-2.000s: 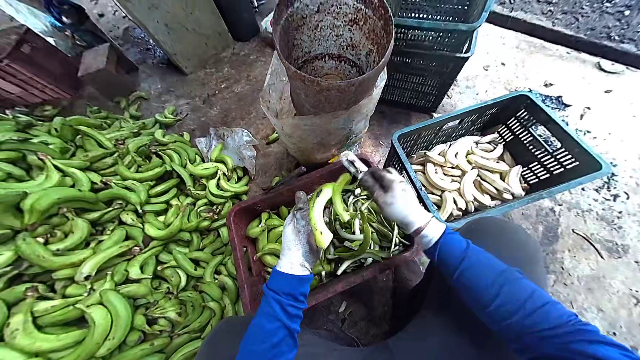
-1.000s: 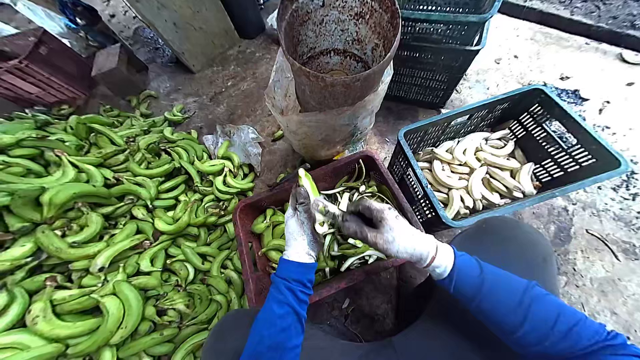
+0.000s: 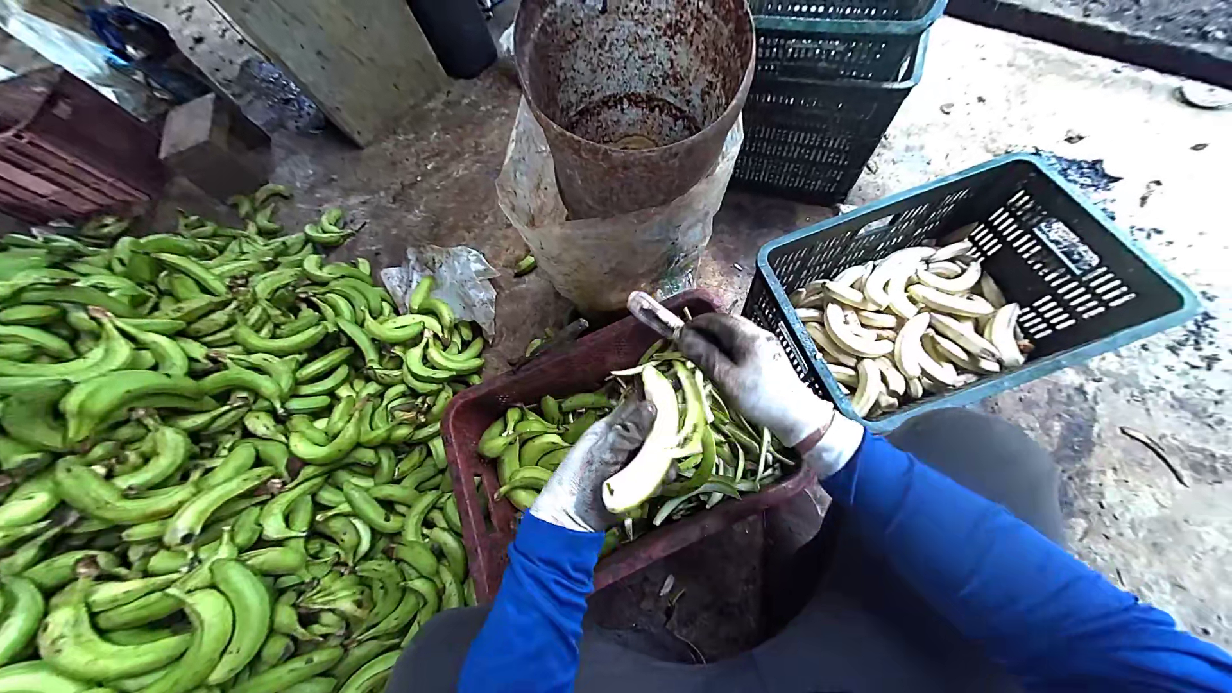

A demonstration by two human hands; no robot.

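My left hand, in a stained whitish glove, holds a mostly peeled green plantain over a dark red plastic crate. A strip of green peel hangs at the fruit's right side. In my gloved right hand is a tool with a pale flat end, probably a knife or peeler, pointing up and left; the glove hides its other end. Below both hands, the crate holds unpeeled plantains on its left side and loose peel strips on its right.
A big heap of green plantains covers the floor at left. Peeled plantains lie in a black crate with a blue-green rim at right. Behind the red crate stands a rusty metal drum in plastic sheeting, beside stacked black crates.
One second ago my hands were close together at the plantain; now the right hand is farther right and up with the tool. More pale flesh shows on the plantain.
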